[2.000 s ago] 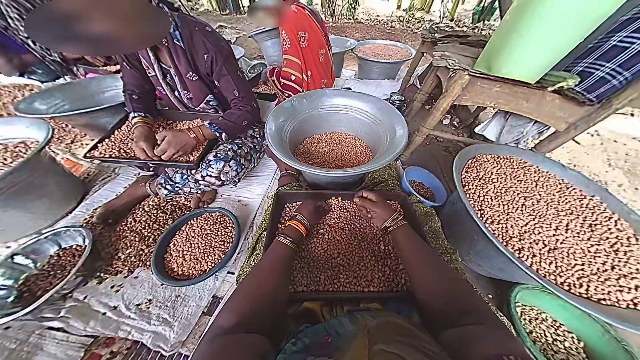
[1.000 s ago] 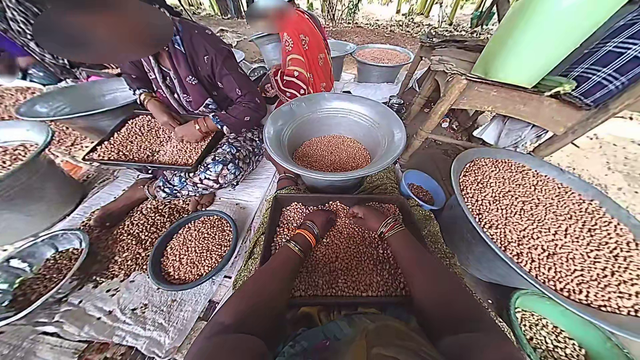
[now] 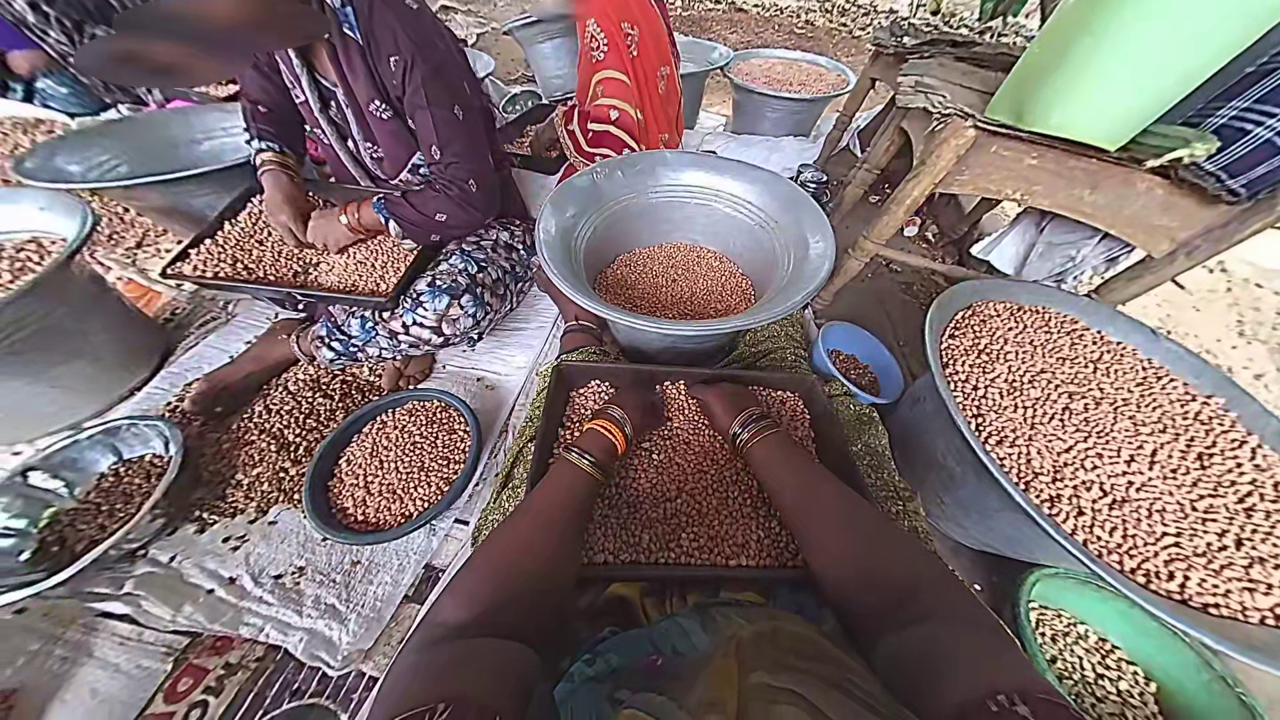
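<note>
A dark rectangular tray (image 3: 690, 573) lies across my lap, filled with reddish-brown nuts or seeds (image 3: 690, 500). My left hand (image 3: 636, 405) rests in them near the tray's far side, with bangles at its wrist. Close beside it, my right hand (image 3: 722, 402) touches the same layer of nuts, also with bangles. Both hands are slightly blurred, and their fingertips are partly hidden, so whether they hold any nuts is unclear. Just beyond the tray stands a wide metal basin (image 3: 560, 240) with similar nuts at its bottom.
A large metal tub (image 3: 935, 340) of nuts, a small blue bowl (image 3: 895, 388) and a green basin (image 3: 1035, 600) stand at the right. At the left are a dark round bowl (image 3: 312, 490) and a metal bowl (image 3: 170, 450). Another person (image 3: 400, 130) works over a tray. A wooden frame (image 3: 1070, 185) stands behind.
My hands have moved within the tray; a second ago they were nearly touching, and now a small gap of nuts shows between them. The other person's hands have shifted in their tray.
</note>
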